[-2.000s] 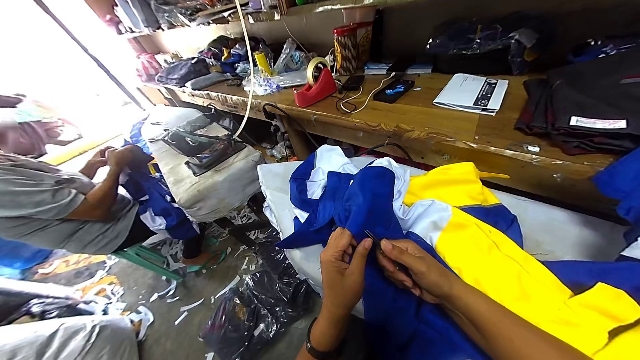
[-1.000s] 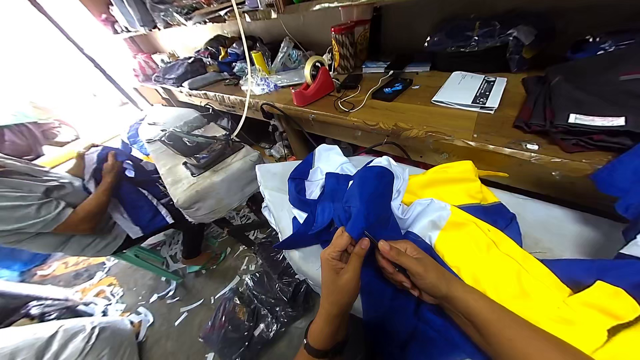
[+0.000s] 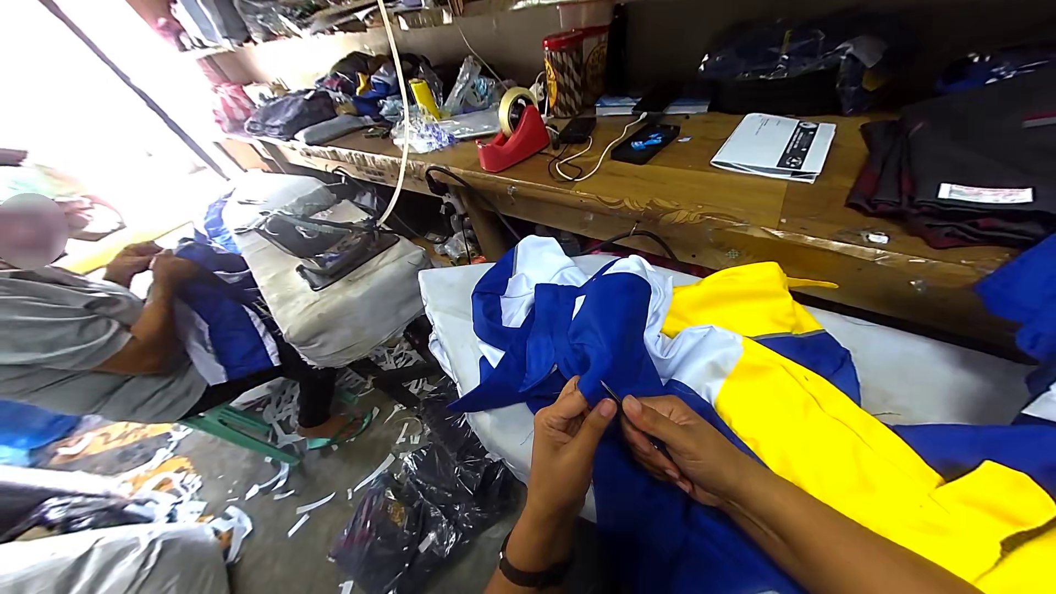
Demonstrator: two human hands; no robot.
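A blue, white and yellow garment lies over a white padded board in front of me. My left hand pinches the edge of its blue fabric between thumb and fingers; a dark band circles that wrist. Close on its right, my right hand holds a small, thin dark tool, whose tip is at the pinched cloth. What kind of tool it is cannot be told, as the fingers cover most of it. Blue cloth hangs below both hands.
A wooden workbench runs behind, bearing a red tape dispenser, a phone, a white booklet and folded dark clothes. An iron rests on a padded board. At left sits a person handling cloth. Black plastic and scraps cover the floor.
The person at the left has lowered the blue and white cloth that was raised a second ago. My hands have stayed at nearly the same place on the blue fabric.
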